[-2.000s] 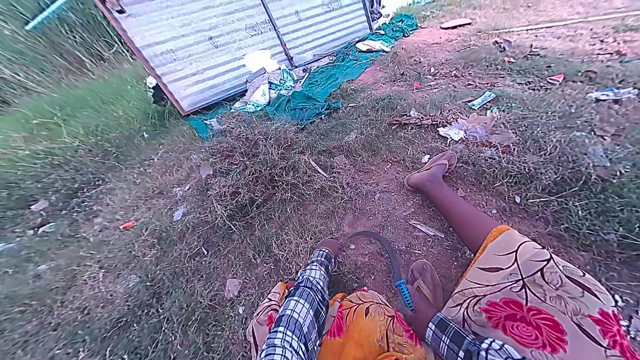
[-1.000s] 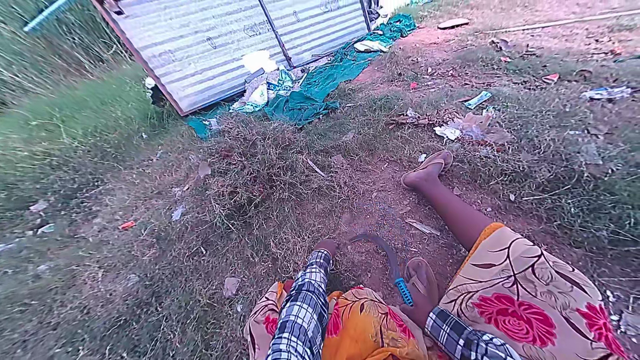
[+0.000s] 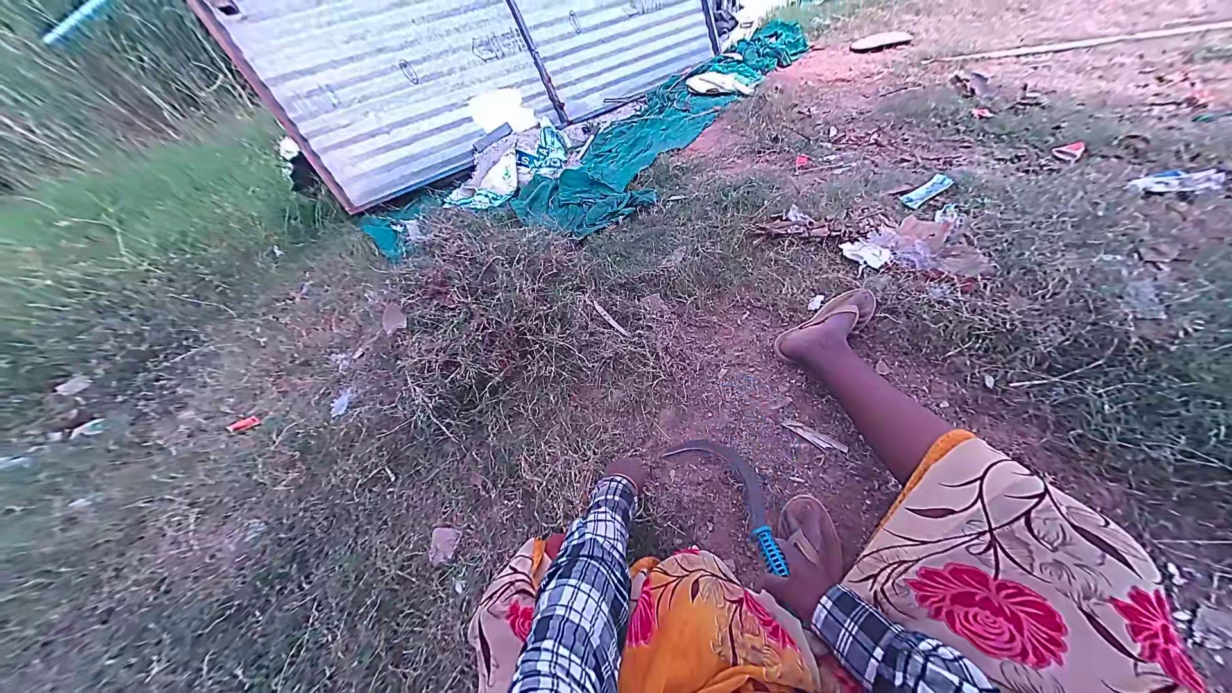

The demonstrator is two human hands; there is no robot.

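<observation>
My right hand (image 3: 805,577) is closed around the blue handle (image 3: 769,551) of a sickle, low in the view and right of centre. The sickle's curved metal blade (image 3: 736,469) arcs up and to the left over bare soil, its tip near my left hand. My left hand (image 3: 628,472) reaches down to the dry grass (image 3: 539,433); its fingers are hidden by the back of the hand and the checked sleeve, so what it touches does not show. A sandal (image 3: 811,529) lies beside my right hand.
My outstretched leg ends in a sandalled foot (image 3: 828,327) at the right. Ahead, a corrugated metal sheet (image 3: 433,87) stands behind crumpled green netting (image 3: 587,192). Plastic litter (image 3: 905,248) and a stick (image 3: 1088,44) lie on the ground. Tall grass (image 3: 125,192) grows at the left.
The sickle blade's tip, beside my left hand two seconds ago, is now slightly apart from it. My left hand stays low at the grass.
</observation>
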